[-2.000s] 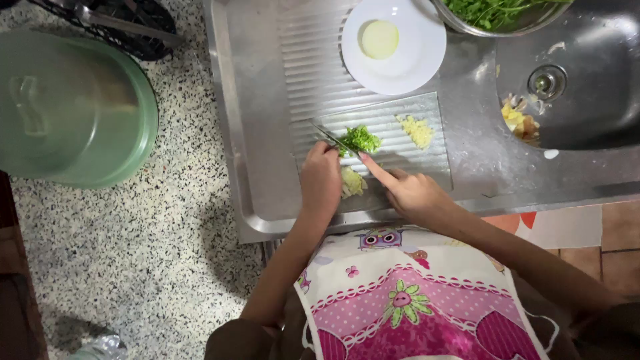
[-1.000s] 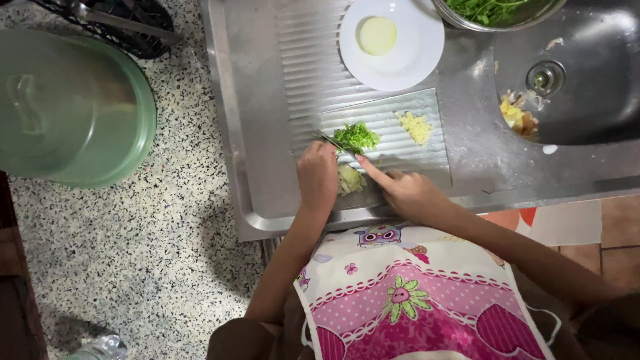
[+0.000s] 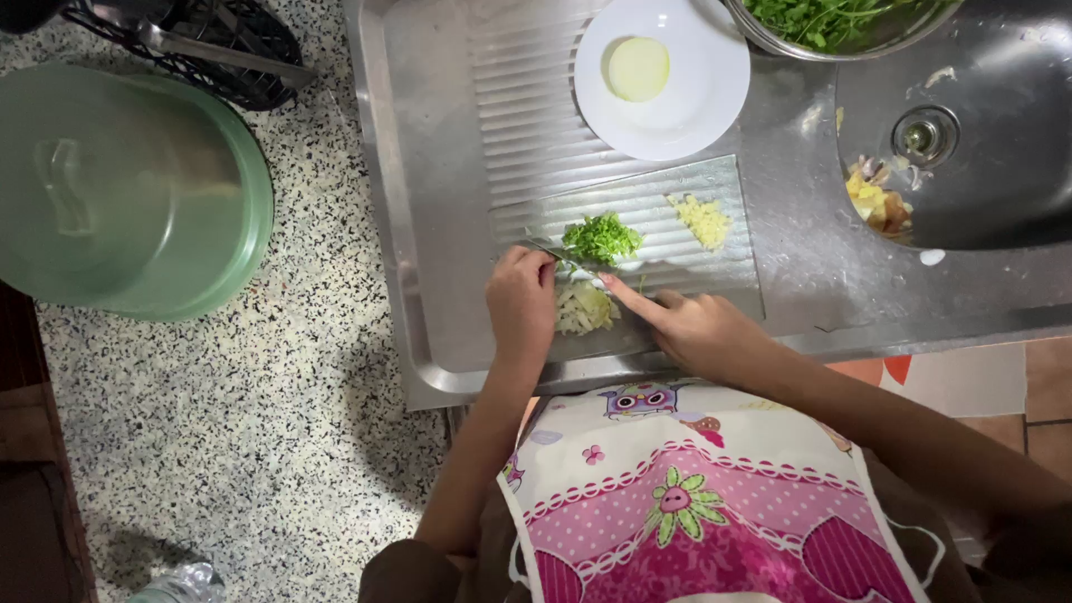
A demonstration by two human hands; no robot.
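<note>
My right hand [image 3: 687,322] grips a kitchen knife [image 3: 563,254], its index finger stretched along the blade and the handle hidden in the palm. My left hand [image 3: 523,289] has its fingers bent in at the blade's tip end; whether it pinches herb stems or the blade is not clear. Both are over a clear glass cutting board [image 3: 745,243]. Chopped green herbs [image 3: 601,239] lie just beyond the blade. Nearer my body, between my hands, is a heap of chopped pale onion or similar vegetable [image 3: 584,308]. A small pile of minced garlic [image 3: 702,221] sits at the board's right.
A white plate [image 3: 703,100] with a peeled onion piece [image 3: 638,69] stands behind the board. Beyond it is a metal bowl [image 3: 821,54] of leafy herbs. The sink basin [image 3: 997,184] at right holds peelings. A green lidded container [image 3: 142,193] and black basket [image 3: 251,59] stand left.
Both hands stay at nearly the same place with the knife between them. The chopped green herbs look a little more spread out than two seconds ago.
</note>
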